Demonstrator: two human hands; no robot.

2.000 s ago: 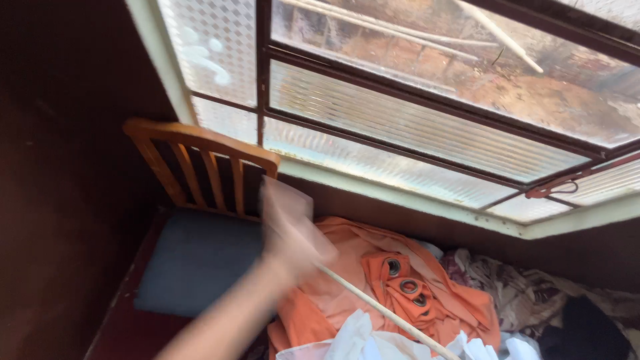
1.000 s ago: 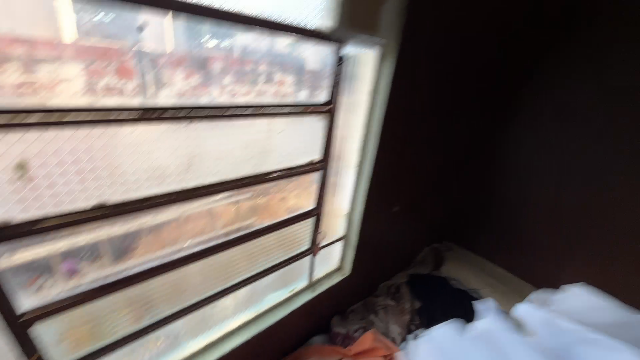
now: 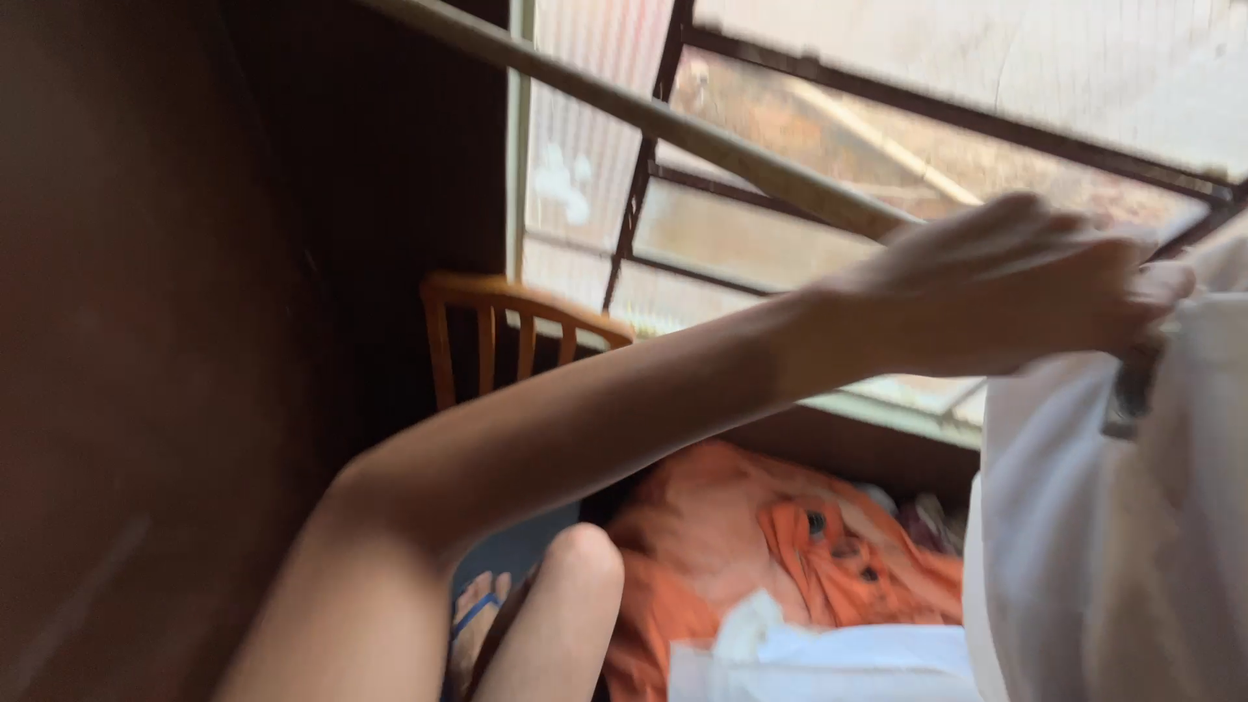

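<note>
My left hand point(image 3: 1024, 283) reaches across to the right side of the view, its fingers closed at the top of a white curtain point(image 3: 1209, 468) that hangs in folds. A long pale rod point(image 3: 624, 112) runs from the upper left down to that hand, and its end passes behind or into the fist. A metal ring, likely a curtain eyelet point(image 3: 1131, 390), shows just below the fingers. Whether the fist grips the rod, the cloth or both is partly hidden. My right hand is not in view.
A barred window point(image 3: 877, 107) stands behind the rod. Below it lie orange eyelet cloth point(image 3: 721, 536) and folded white cloth point(image 3: 858, 663). A wooden chair point(image 3: 526, 302) with a dark blue seat stands at the wall. A bent knee point(image 3: 585, 556) and a sandalled foot point(image 3: 475, 609) show at the bottom.
Two seconds ago a blurred hand was by the chair back, along the thin rod. Now my left hand is at the right, by the white curtain. The view has swung away and back.
</note>
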